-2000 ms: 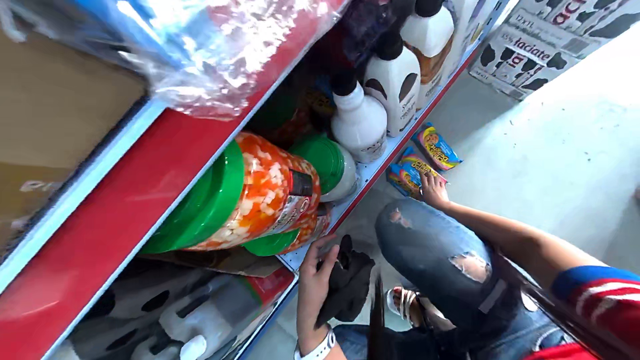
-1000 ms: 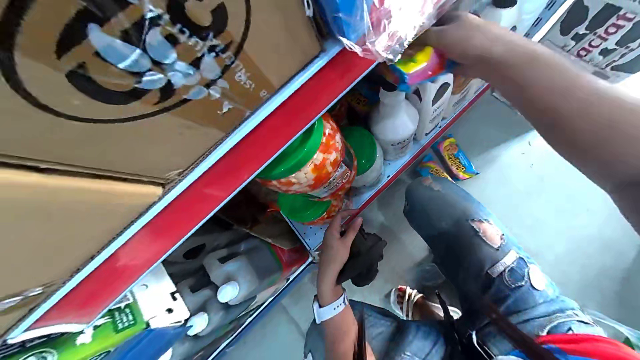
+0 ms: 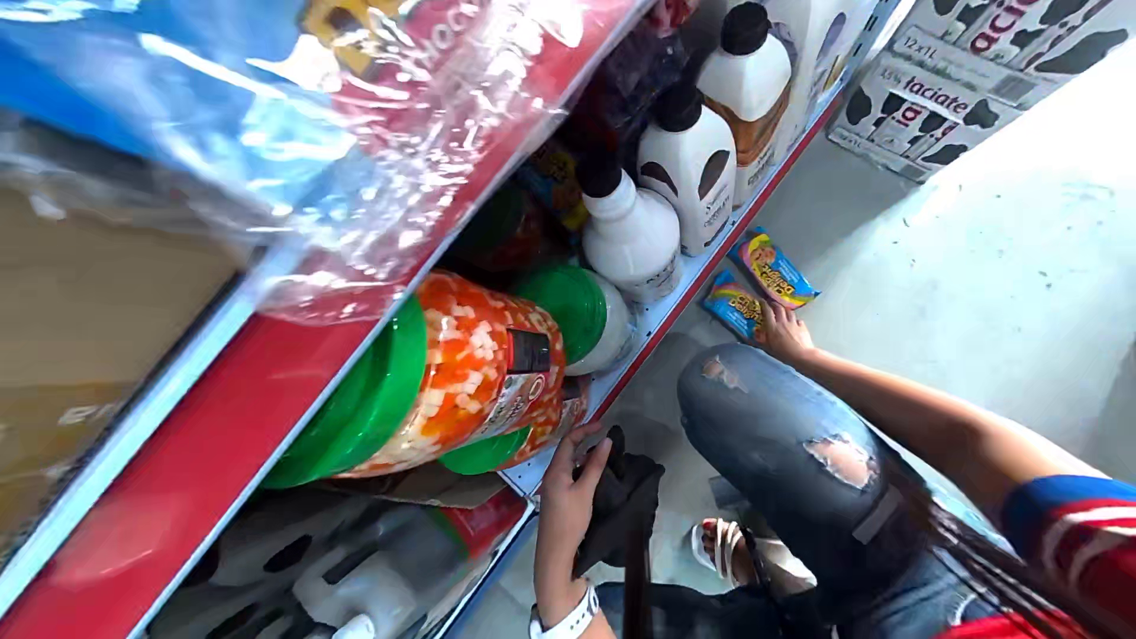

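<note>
My right hand (image 3: pixel 783 330) reaches down to the floor at the right and touches the lower of two blue cookie packets (image 3: pixel 735 306); whether its fingers grip it cannot be told. The other cookie packet (image 3: pixel 776 268) lies just beside it. At the shelf edge, my left hand (image 3: pixel 575 475) holds a crumpled black cloth (image 3: pixel 624 501). Close to that hand, on the lower shelf, stand a large jar of diced orange and white pieces (image 3: pixel 484 364) with a green lid and a smaller jar of the same kind (image 3: pixel 532 439).
White bottles with black caps (image 3: pixel 632 232) line the shelf edge (image 3: pixel 661 333). Plastic-wrapped packs (image 3: pixel 373 115) overhang the red shelf front (image 3: pixel 204 461) above. Large jugs (image 3: pixel 355 568) sit at lower left. Milk cartons in a stacked pack (image 3: pixel 932 98) stand on the floor at upper right.
My right hand has come down from the upper shelf edge, where it held a colourful packet one second ago, to the packets on the floor. My left hand stays by the shelf with the black cloth.
</note>
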